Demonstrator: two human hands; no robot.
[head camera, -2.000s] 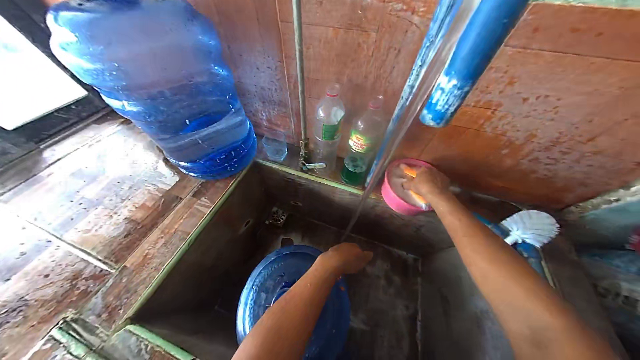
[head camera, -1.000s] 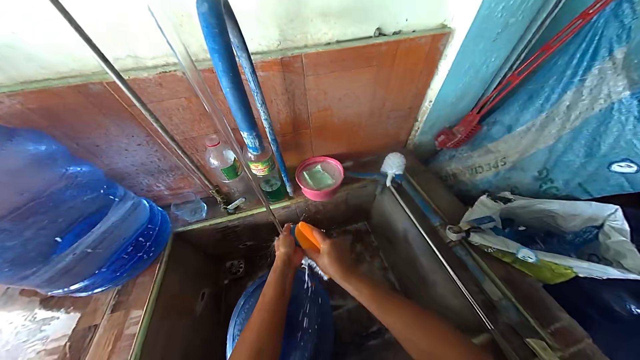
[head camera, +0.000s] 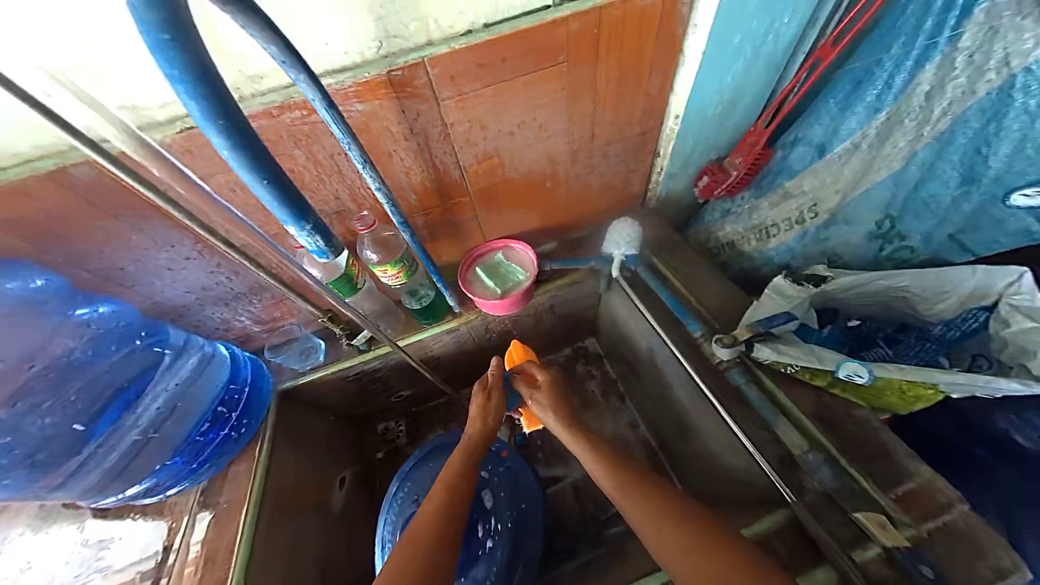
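Observation:
My right hand (head camera: 544, 396) grips an orange scrub brush (head camera: 521, 355), whose bristles show below the fingers. My left hand (head camera: 487, 400) is close against it, at a small blue thing (head camera: 512, 393) between the two hands; what that is cannot be told. Both hands are over the sink basin, above a blue water jug (head camera: 463, 504) standing in it. On the ledge beyond sit a pink bowl (head camera: 498, 307) with a green-white block in cloudy liquid and two plastic bottles (head camera: 398, 264) with green contents. A clear plastic cup (head camera: 295, 348) is to their left.
A large blue water jug (head camera: 130, 390) lies tilted at left. Blue pipes (head camera: 236, 130) and a thin metal pipe (head camera: 162, 195) cross in front of the wall. A white toilet brush (head camera: 622, 237) rests along the right sink edge (head camera: 691, 366); a white sack (head camera: 918, 284) and red brush (head camera: 735, 166) are farther right.
Two seconds ago my right hand was at the pink bowl and my left hand by the jug in the sink; now they are together at the orange brush. The view has swung right.

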